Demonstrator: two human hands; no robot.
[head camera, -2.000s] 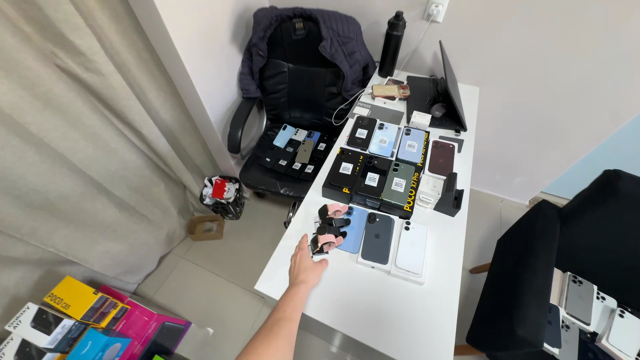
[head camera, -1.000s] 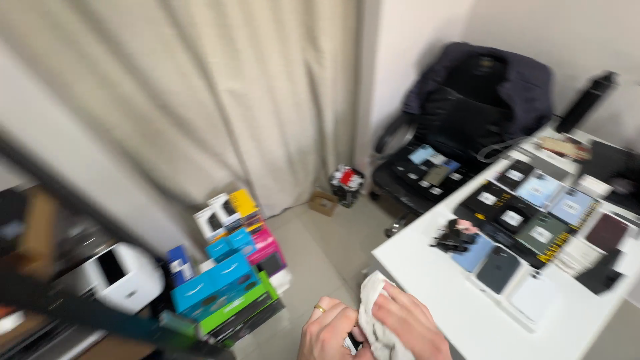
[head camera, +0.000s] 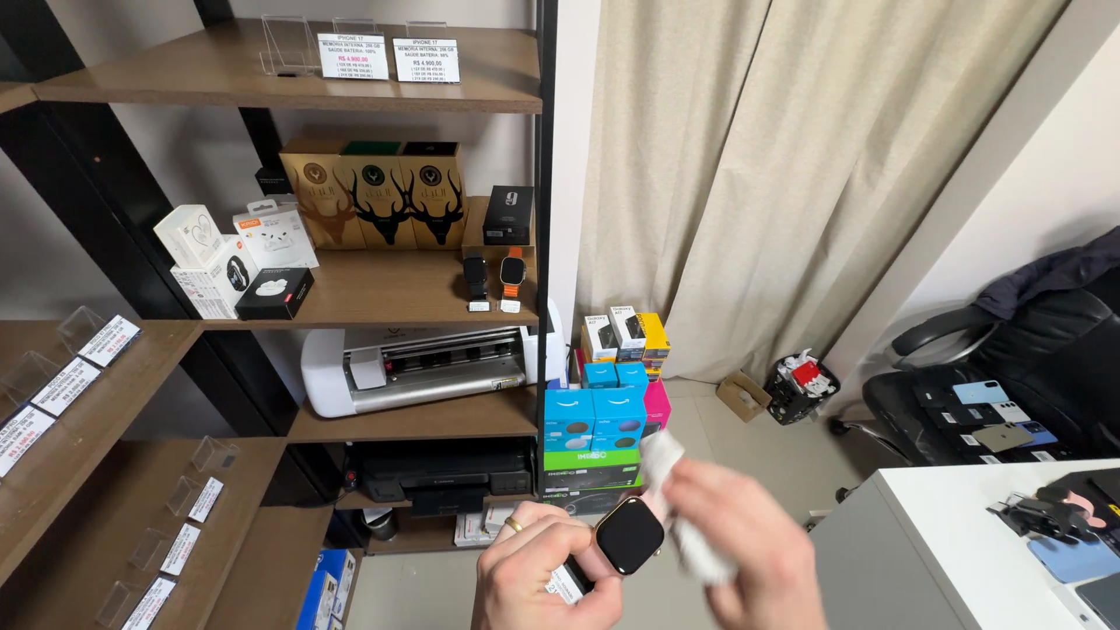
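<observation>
A smartwatch (head camera: 629, 535) with a dark screen and a pale pink band is gripped in my left hand (head camera: 542, 569), at the lower middle of the view. A small white tag (head camera: 567, 584) bearing writing shows between that hand's fingers. My right hand (head camera: 744, 542) holds a white cloth (head camera: 691, 525) beside the watch, over its upper band; the hand is blurred, and whether the cloth touches the band I cannot tell. Two more smartwatches, one black (head camera: 475, 276) and one with an orange band (head camera: 513, 273), stand on the middle shelf.
Wooden shelves (head camera: 394, 284) on the left hold boxes, a cutting machine (head camera: 420, 372) and a printer (head camera: 442, 468). Stacked boxes (head camera: 595, 420) stand by the curtain (head camera: 700, 175). Right are a waste basket (head camera: 801, 389), a black chair (head camera: 945, 385) with phones, and a white table (head camera: 927, 525).
The view has swung far left to the shelves. My left hand, seen reaching to the watches on the table two seconds ago, now holds a watch in front of me; the cloth is in my right hand.
</observation>
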